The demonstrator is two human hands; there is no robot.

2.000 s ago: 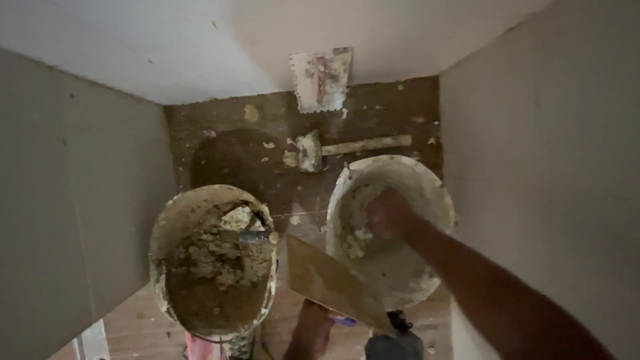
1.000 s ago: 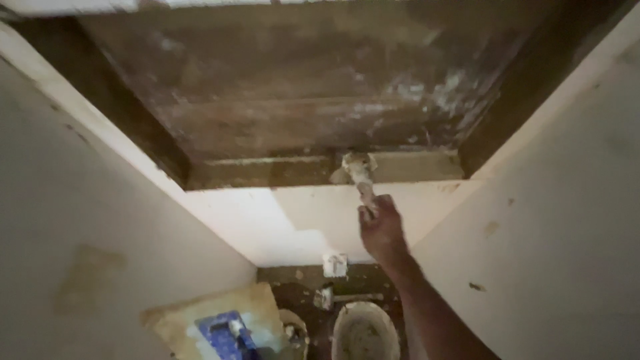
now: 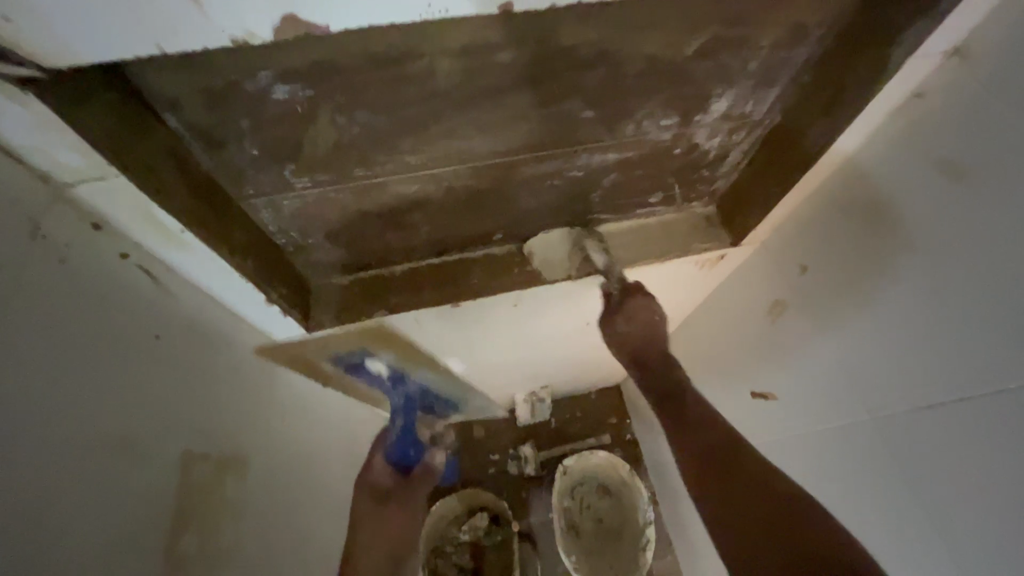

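Observation:
My right hand [image 3: 636,324] grips the handle of a trowel [image 3: 598,254], whose blade touches the narrow ledge along the lower edge of a brown recessed surface. Pale wet plaster [image 3: 552,252] lies at the blade's left, and a pale coated strip [image 3: 664,238] runs to its right. At the lower left, my left hand [image 3: 404,472] is closed around the blue handle of a plasterer's hawk [image 3: 344,352]. The hawk's flat board is tilted below the ledge's left part, and its upper face is hidden. Left of the plaster, the ledge [image 3: 424,288] is brown.
Below stand a bucket with plaster [image 3: 432,520] and a second bucket [image 3: 604,512]. A mallet [image 3: 524,460] lies on the floor behind them, near a notched trowel [image 3: 534,406] by the far wall. Side walls [image 3: 896,320] rise close on both sides.
The view has swung up from the buckets. My right hand has left the right bucket, where it was two seconds ago, and is at the ledge with the trowel. The hawk has come up nearer the ledge.

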